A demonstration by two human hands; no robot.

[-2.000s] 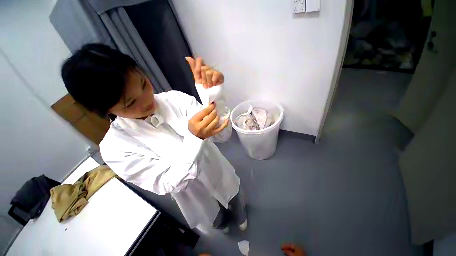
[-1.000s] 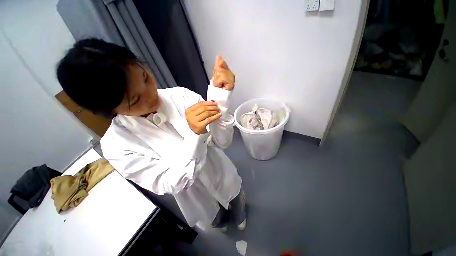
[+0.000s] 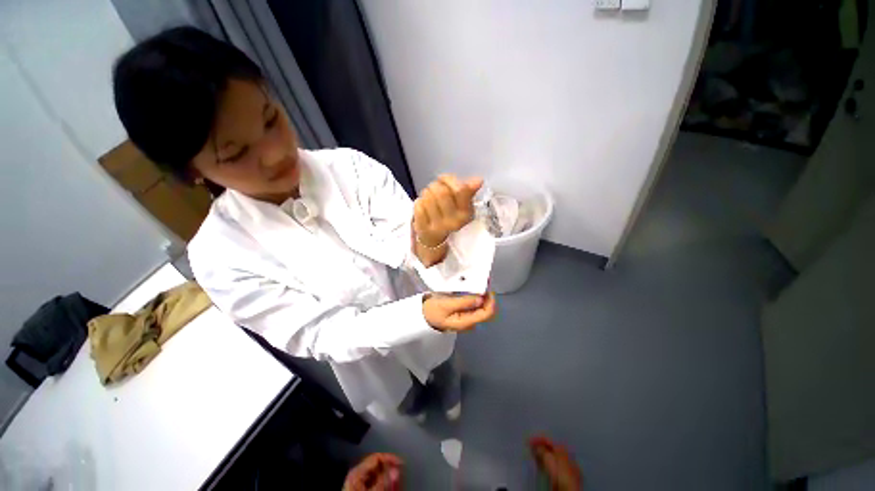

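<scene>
A person stands in front of me wearing a loose white shirt (image 3: 336, 326). The person's one hand pulls at the open white cuff (image 3: 465, 261) below the other wrist, and a small dark dot shows on the cuff. My left hand (image 3: 374, 472) shows at the bottom edge, cut off and small, away from the shirt. My right hand (image 3: 555, 464) is at the bottom edge further right, blurred and partly cut off. Neither of my hands touches the shirt. The finger positions of both are hard to make out.
A white table (image 3: 182, 403) at the left bears a khaki garment (image 3: 130, 343) and a dark garment (image 3: 53, 331). A white bin (image 3: 518, 261) with crumpled material stands by the wall behind the person. A cardboard box (image 3: 153, 192) is behind the person. A doorway is at the right.
The person's hands have come down and forward, and the cuff now hangs open from the wrist. Both my hands have come further into view at the bottom edge.
</scene>
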